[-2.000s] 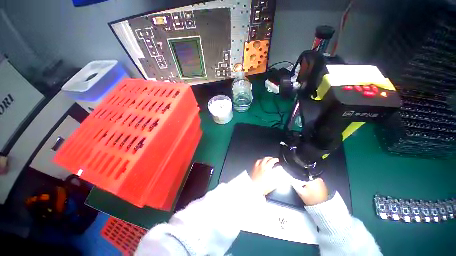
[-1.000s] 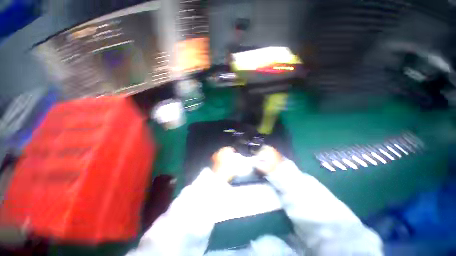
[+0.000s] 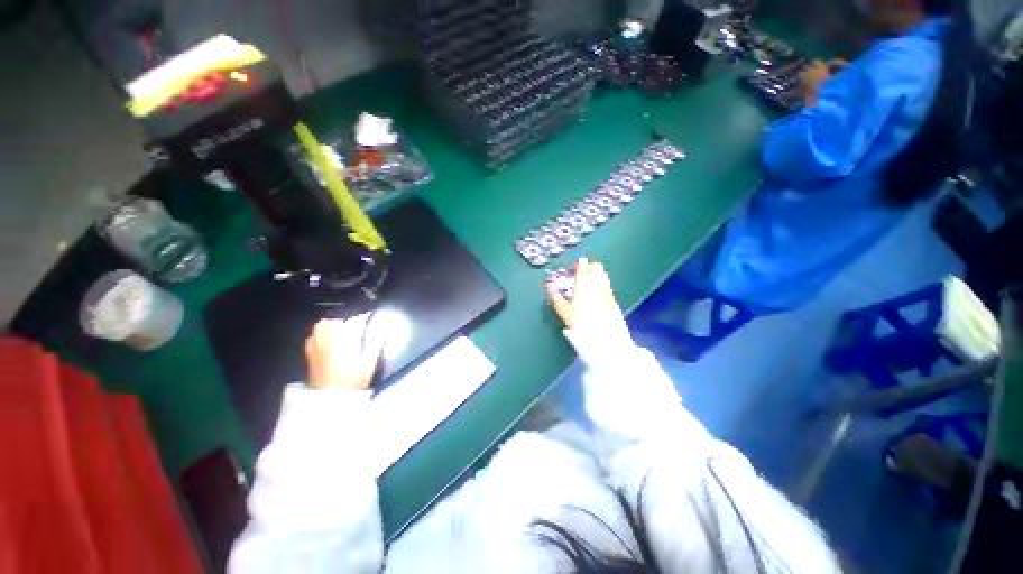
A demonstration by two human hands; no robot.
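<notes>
My right hand (image 3: 586,301) is on the green mat just in front of the near end of the row of boards (image 3: 600,207). Its fingers are on a small silvery board (image 3: 560,278). My left hand (image 3: 342,352) is over the black microscope base (image 3: 458,294), beside the bright light spot under the microscope (image 3: 241,135). A thin dark thing shows at its fingertips, too small to name. A white paper slip (image 3: 432,395) lies along the base's front edge.
Red crates (image 3: 84,460) stand at the left, with a white tub (image 3: 132,309) and clear bottle (image 3: 157,238) behind. Stacked black trays (image 3: 505,84) and a plastic bag (image 3: 387,163) are at the back. A person in blue (image 3: 836,157) sits right, near blue stools (image 3: 897,342).
The view has swung right and the monitor is out of it. My right hand has left the lens area and moved right to the boards. My left hand has stayed by the microscope.
</notes>
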